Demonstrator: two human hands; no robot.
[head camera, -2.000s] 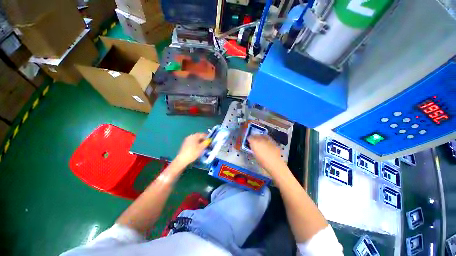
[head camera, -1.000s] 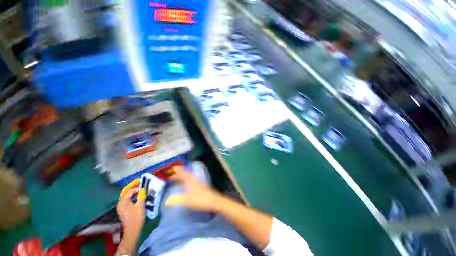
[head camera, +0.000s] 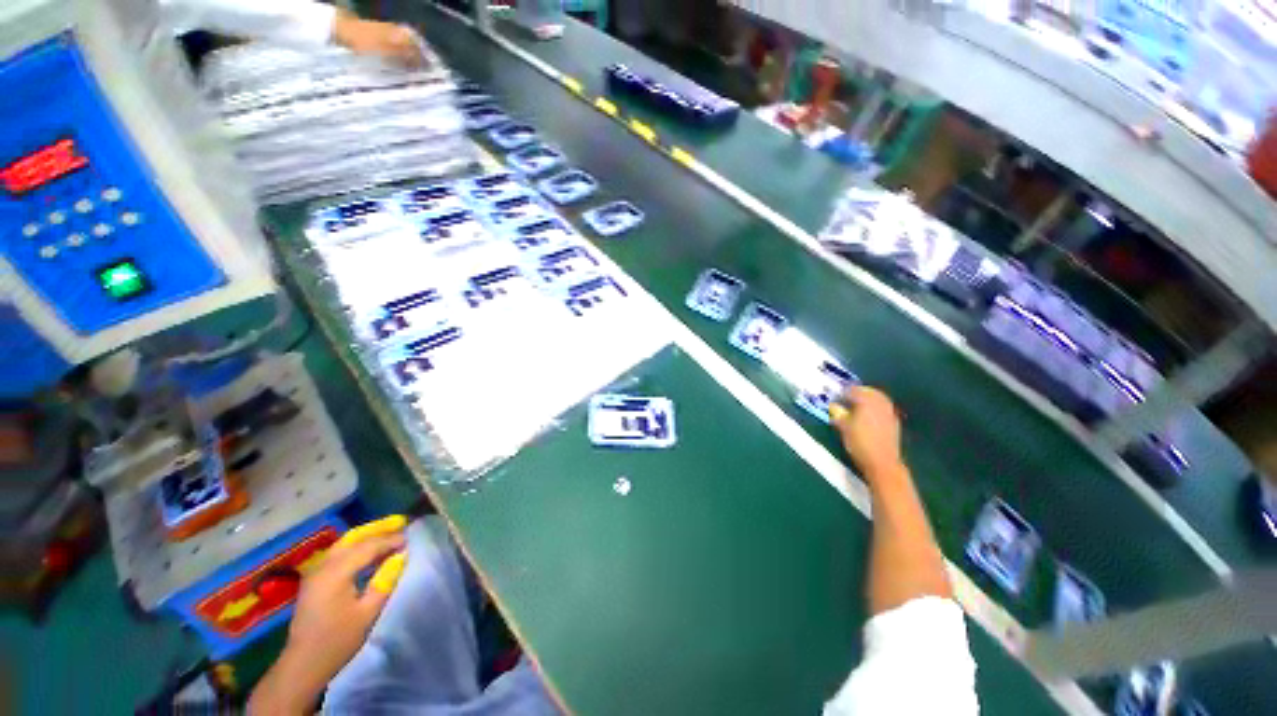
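My right hand (head camera: 871, 427) reaches over the green belt, its fingertips at the near edge of a blue-bordered panel (head camera: 824, 388). My left hand (head camera: 340, 588), with yellow finger cots, is near the press base's front, fingers apart and empty. A panel (head camera: 193, 490) sits in the orange-brown fixture (head camera: 213, 516) on the perforated press bed (head camera: 294, 445). Another panel (head camera: 630, 421) lies alone on the green surface beside the belt, near a tiny pale part (head camera: 622, 485).
A white sheet (head camera: 490, 378) bears rows of panels, with a tall clear-grey stack (head camera: 336, 112) beyond it. Another person's hand (head camera: 378, 39) is over the stack. More panels lie along the belt (head camera: 658, 287). The temperature controller (head camera: 105, 196) is at left.
The view has swung right toward the belt. My right hand has moved from beside my left hand out to the belt. The panel held in my left hand is no longer there.
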